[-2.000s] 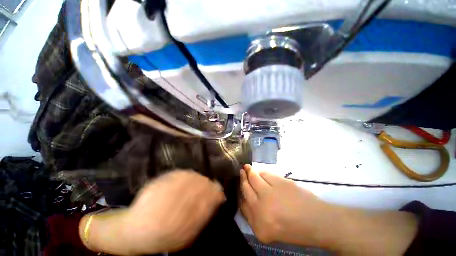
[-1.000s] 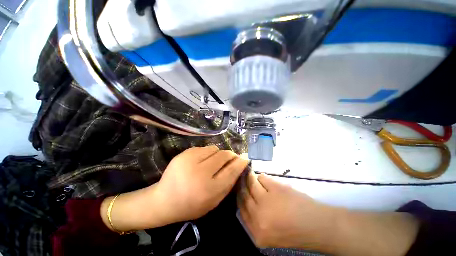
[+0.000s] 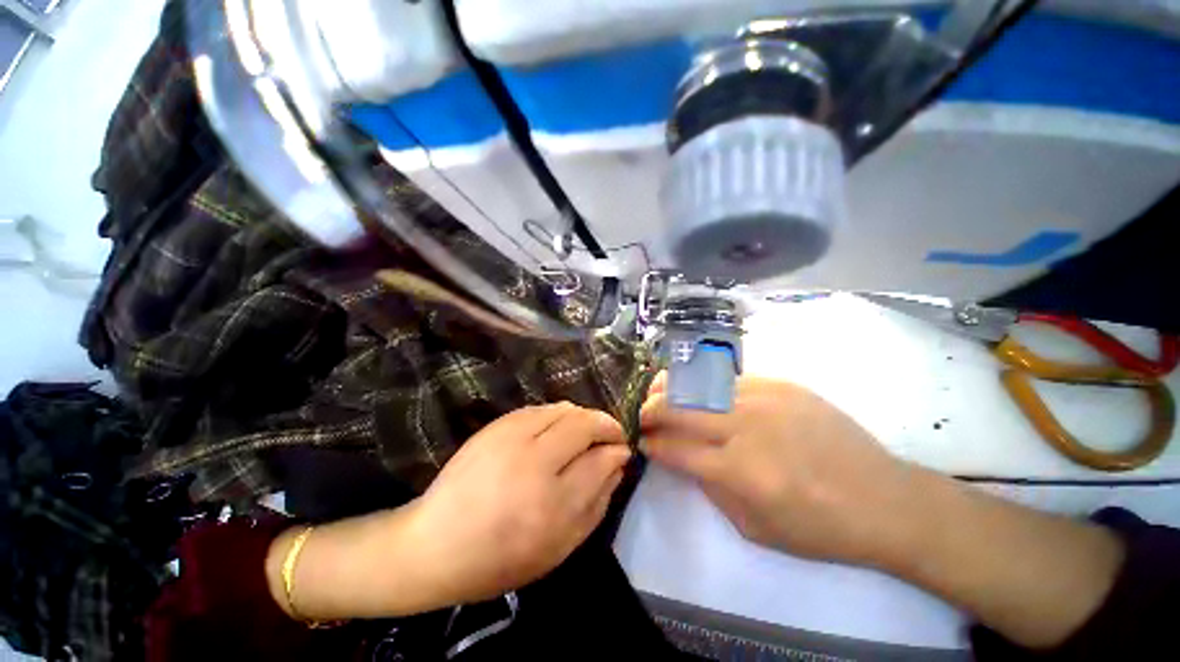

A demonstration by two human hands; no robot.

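Note:
The dark plaid garment [image 3: 298, 362] lies heaped left of the needle, and its edge runs to the presser foot [image 3: 644, 310]. Plain black fabric [image 3: 569, 601] hangs below it towards me. My left hand [image 3: 524, 511] pinches the fabric edge just in front of the foot. My right hand [image 3: 776, 472] pinches the same edge from the right, its fingertips close to the left ones and partly behind the blue-grey translucent piece [image 3: 703, 373]. The needle tip is too small to make out.
The white machine head [image 3: 569, 181] with its ribbed knob [image 3: 753, 194] fills the top. A curved metal guard [image 3: 304, 168] crosses the upper left. Scissors [image 3: 1100, 459] lie at the right. A dark plaid pile [image 3: 65, 517] is at the lower left. A ruler tape [image 3: 776, 644] runs along the front edge.
My right hand has moved up and right, nearer the blue-grey piece, uncovering more white table. My left hand has shifted slightly down and still pinches the fabric. The camera view has shifted a little.

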